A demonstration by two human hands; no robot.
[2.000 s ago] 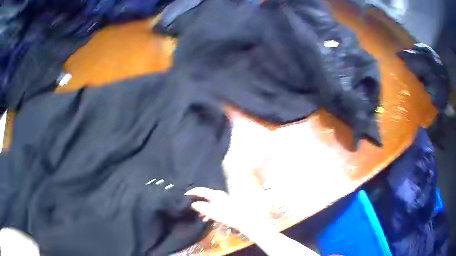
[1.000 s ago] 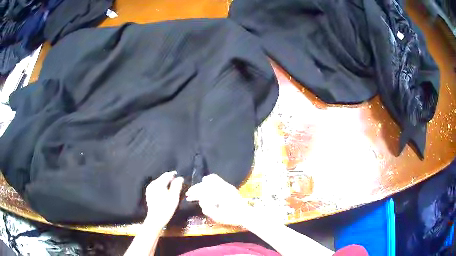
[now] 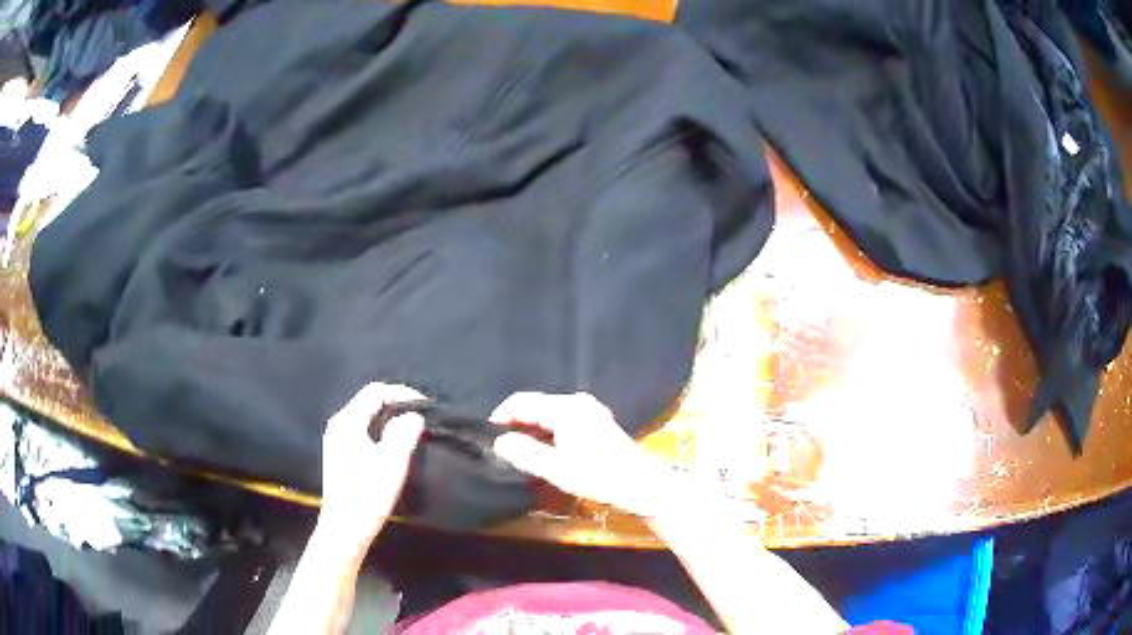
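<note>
A large matt black coat (image 3: 459, 223) lies spread and wrinkled on the glossy orange-brown table (image 3: 857, 434). My left hand (image 3: 372, 453) pinches a fold of its cloth near the table's front edge, fingers curled around it. My right hand (image 3: 571, 447) pinches the same edge area a short way to the right. The cloth between them is bunched, and a flap hangs below it toward the table edge. My fingertips are partly hidden in the cloth.
Other black garments (image 3: 869, 137), matt and shiny, with a small white tag, lie at the right. White paper (image 3: 112, 112) and a dark garment pile (image 3: 112, 37) are at the far left. Below the table are a crumpled black-and-white heap (image 3: 87, 496) and a blue bin (image 3: 931, 589).
My left hand came into reach of the coat's front part. Both hands now hold a bunched edge, lifted slightly. The view has shifted, so the coat sits higher and further right.
</note>
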